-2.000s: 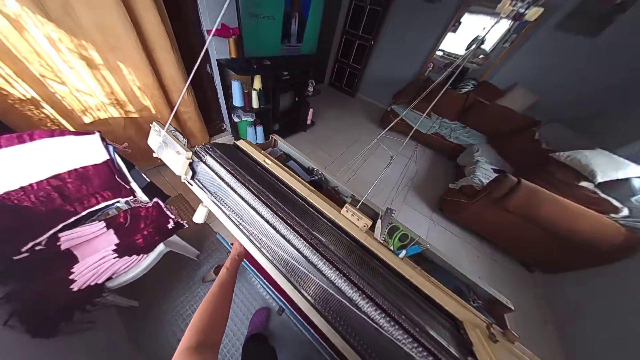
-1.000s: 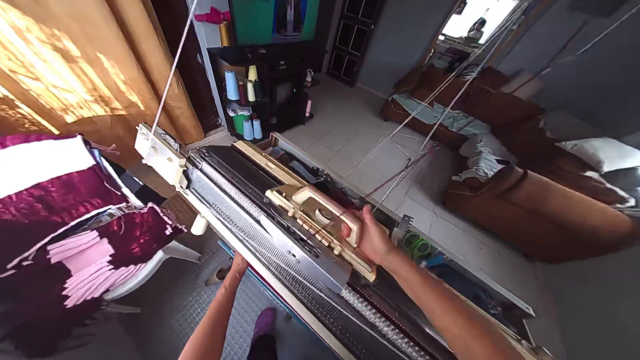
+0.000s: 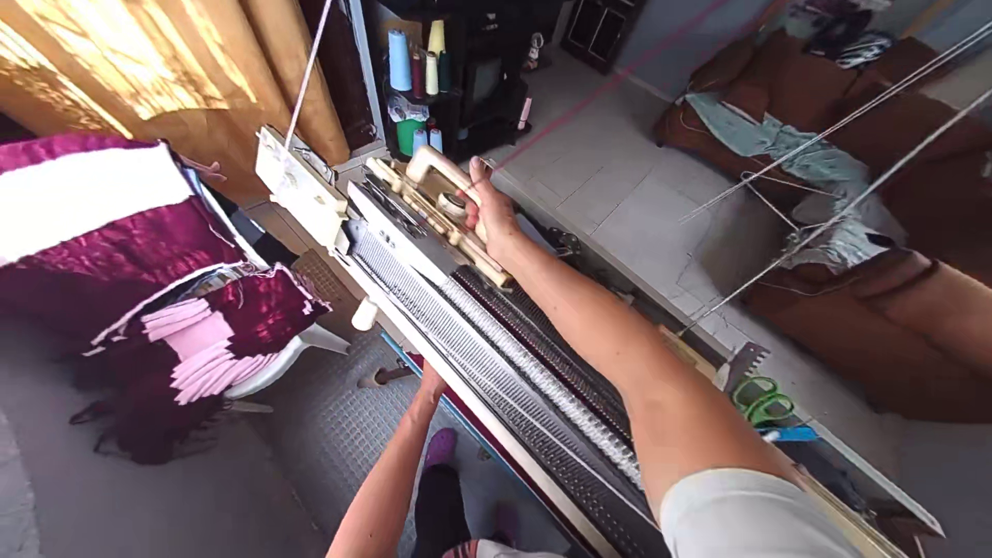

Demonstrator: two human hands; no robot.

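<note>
My right hand (image 3: 494, 211) grips the cream handle of the knitting machine carriage (image 3: 442, 225), which sits near the far left end of the bed. Rows of needles and dark and white stitches run along the knitting machine bed (image 3: 496, 372). A cream end unit (image 3: 301, 186) with a strand running up from it stands at the bed's left end. Below the front rail, my left hand (image 3: 434, 381) is mostly hidden by the machine, so what its fingers do cannot be made out. A pink strand rises from beside the carriage.
Maroon, white and pink knitted pieces (image 3: 116, 217) lie over a white plastic chair (image 3: 287, 360) at left. Green-handled scissors (image 3: 763, 401) lie behind the bed at right. Yarn cones (image 3: 399, 62) stand on a dark shelf. A brown sofa (image 3: 845, 341) holds cloths.
My right hand, out of sight two seconds ago, held the carriage mid-bed one second ago and has moved it toward the left end. My left arm stays low at the front rail.
</note>
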